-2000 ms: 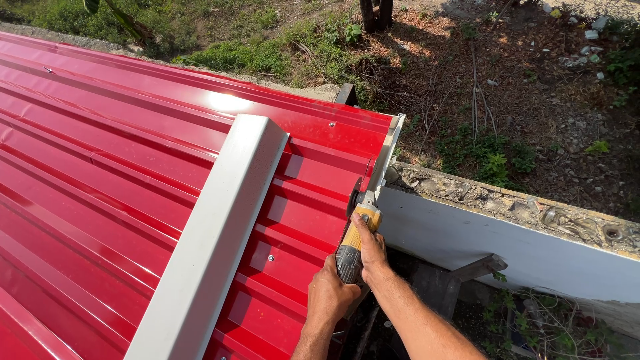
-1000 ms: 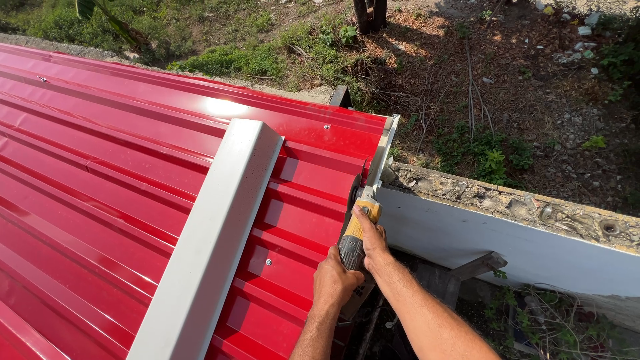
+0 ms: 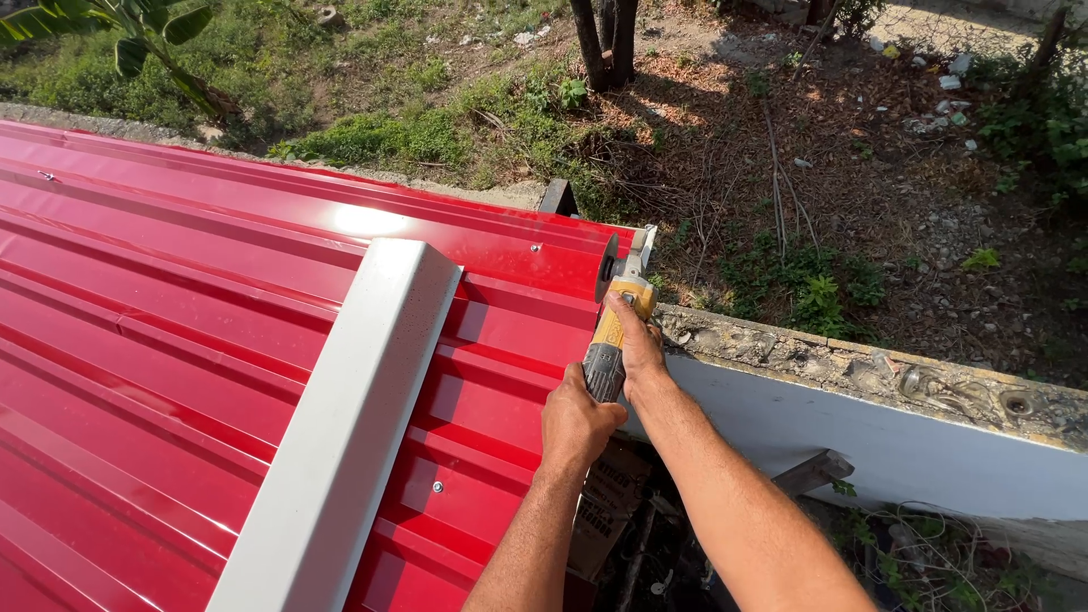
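Both my hands hold a yellow and black angle grinder (image 3: 614,331) at the right edge of the red ribbed metal roofing sheet (image 3: 510,319). My left hand (image 3: 578,416) grips the rear of its dark body. Farther forward, my right hand (image 3: 639,344) is wrapped around the yellow front part, near the head. The grinder's thin disc (image 3: 607,268) stands upright at the sheet's edge, close to the far corner; whether it touches the metal cannot be told. A pale metal profile (image 3: 340,425) lies across the ribs to the left of my hands.
A white wall (image 3: 816,425) with a rough, broken top (image 3: 850,365) runs off to the right. Below the roof edge are a cardboard box (image 3: 608,501) and a drop to cluttered ground. Screws (image 3: 438,487) stand up from the sheet. Trees and weeds are beyond.
Both hands and the grinder have moved forward along the sheet's right edge, toward the far corner. The pale profile lies as before.
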